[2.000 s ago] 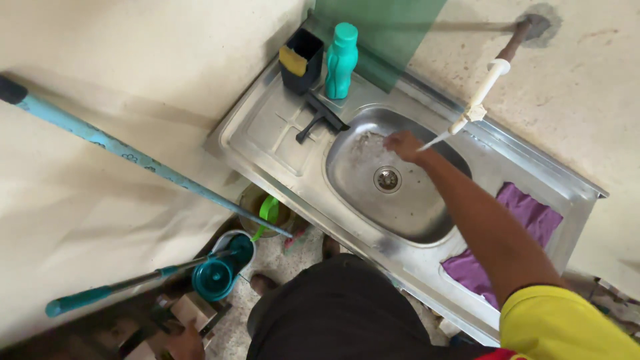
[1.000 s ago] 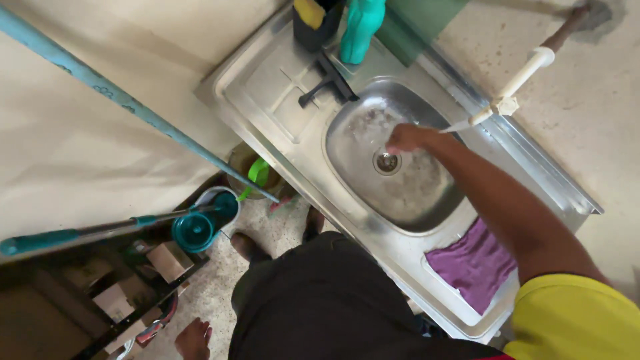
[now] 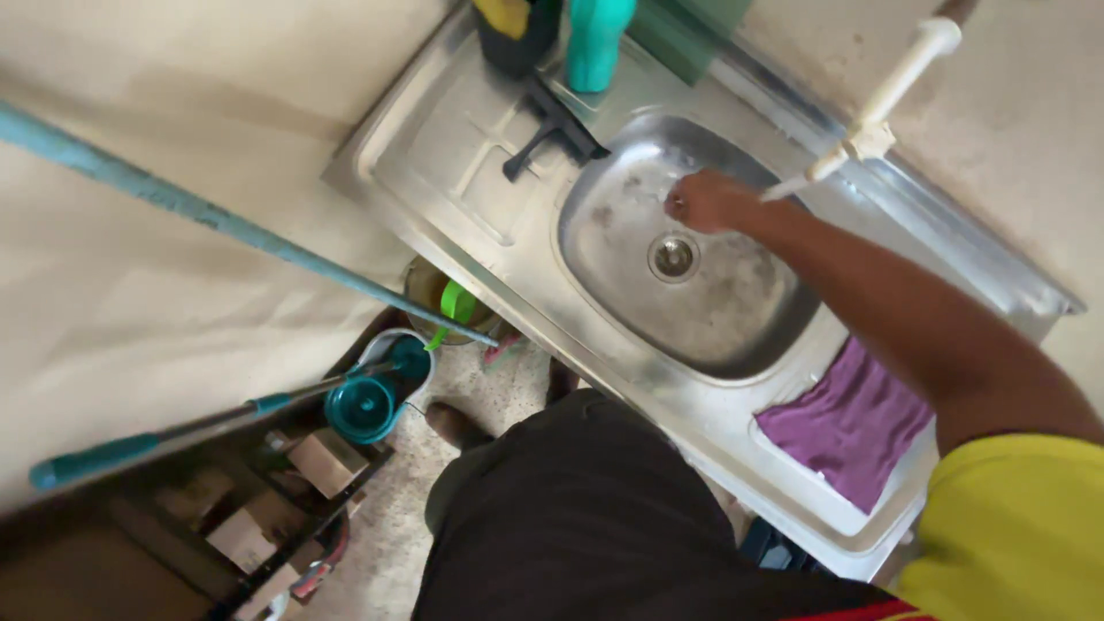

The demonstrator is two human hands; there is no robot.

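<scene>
My right hand (image 3: 709, 202) is over the upper part of the stainless steel sink basin (image 3: 733, 302), above the drain strainer (image 3: 673, 257), with its fingers curled. Whether it holds something small cannot be made out. The white plastic tap (image 3: 871, 138) ends just behind my wrist. Left of the basin, a black squeegee (image 3: 552, 125) lies on the drainboard. A purple cloth (image 3: 849, 423) lies spread on the sink top at the right, below my forearm. My left hand is outside the view.
A teal bottle (image 3: 595, 43) and a black container (image 3: 516, 39) with a yellow item stand behind the squeegee. A blue pole (image 3: 259, 237) slants across the left. A teal-handled mop (image 3: 207, 423) reaches a bucket (image 3: 405, 354) on the floor. Boxes (image 3: 328, 463) sit on a low shelf.
My right hand was nearer the drain one second ago and is now farther up the basin. My left hand, low at the left earlier, has gone out of view.
</scene>
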